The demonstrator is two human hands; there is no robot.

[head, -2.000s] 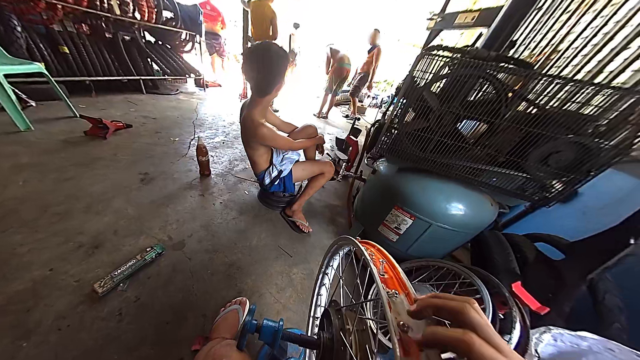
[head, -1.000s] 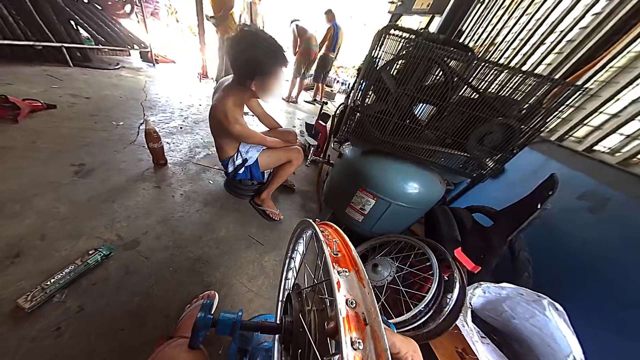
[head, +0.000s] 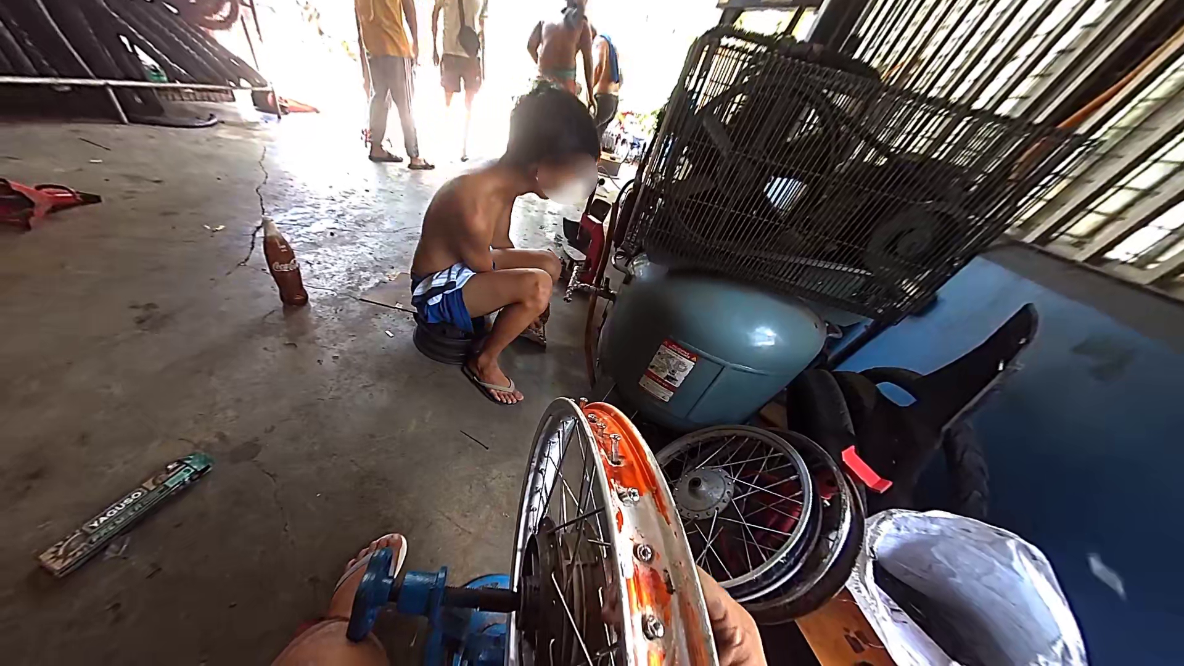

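Observation:
A spoked wheel rim [head: 647, 546], silver with worn orange paint and spoke nipples along its channel, stands upright at the lower middle. Its hub is mounted on the dark shaft of a blue metal stand [head: 421, 592]. My right hand [head: 733, 620] is at the rim's right side, low in the picture; the rim hides most of its fingers, so its hold cannot be told. My left hand does not show. My bare knee and a foot in a flip-flop are beside the blue stand.
A person [head: 481, 231] sits low ahead. To the right are a blue-grey tank [head: 712, 342], a wire cage [head: 832, 176], more spoked wheels [head: 740, 509] and a white sack [head: 971, 583]. Left lie a long printed box [head: 125, 513] and a standing bottle [head: 283, 264]. Several people stand behind.
My right hand was on top of the rim's right edge two seconds ago and is now lower, behind its right side. The seated person's head has turned and bent down. The view has shifted right.

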